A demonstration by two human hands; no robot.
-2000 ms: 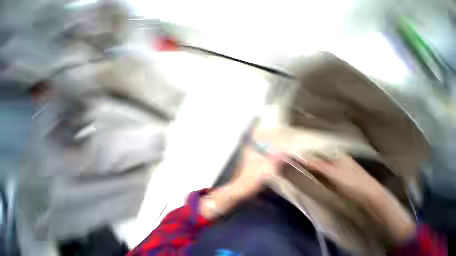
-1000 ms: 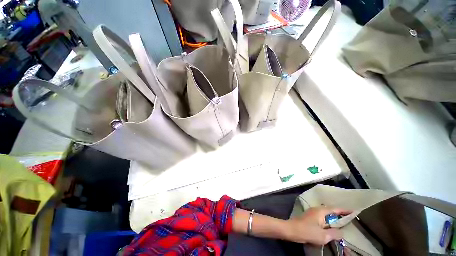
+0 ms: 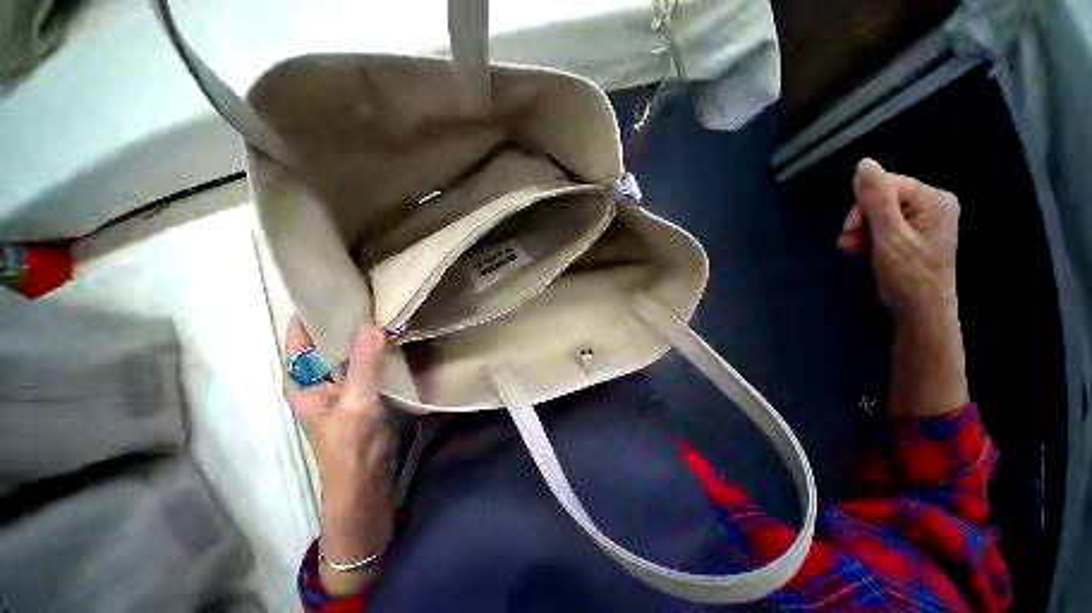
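Observation:
A beige tote bag point(image 3: 539, 347) lies open over my lap, its mouth facing me. Inside, a zip pocket point(image 3: 413, 266) gapes open and shows a pale printed label point(image 3: 499, 263). A small magnetic snap point(image 3: 587, 354) sits inside the near rim. One handle point(image 3: 766, 443) loops towards my lap. My left hand point(image 3: 341, 407) grips the bag's left corner by the zipper end, beside blue-wrapped hardware point(image 3: 308, 366). Wrapped hardware point(image 3: 628, 188) also shows at the right corner. My right hand point(image 3: 907, 228) is curled closed, off the bag to the right, with nothing visible in it.
The off-white table point(image 3: 132, 168) runs along the left and top, with a dark gap across it. A red-ended object point(image 3: 46, 268) is at the left edge. Grey-beige bags point(image 3: 84, 407) lie at the lower left. Loose threads point(image 3: 666, 54) hang from the table edge at the top.
The view has turned from the standing bags to the bag on my lap. That bag is now central and spread open, still in my left hand. My right hand has come into view.

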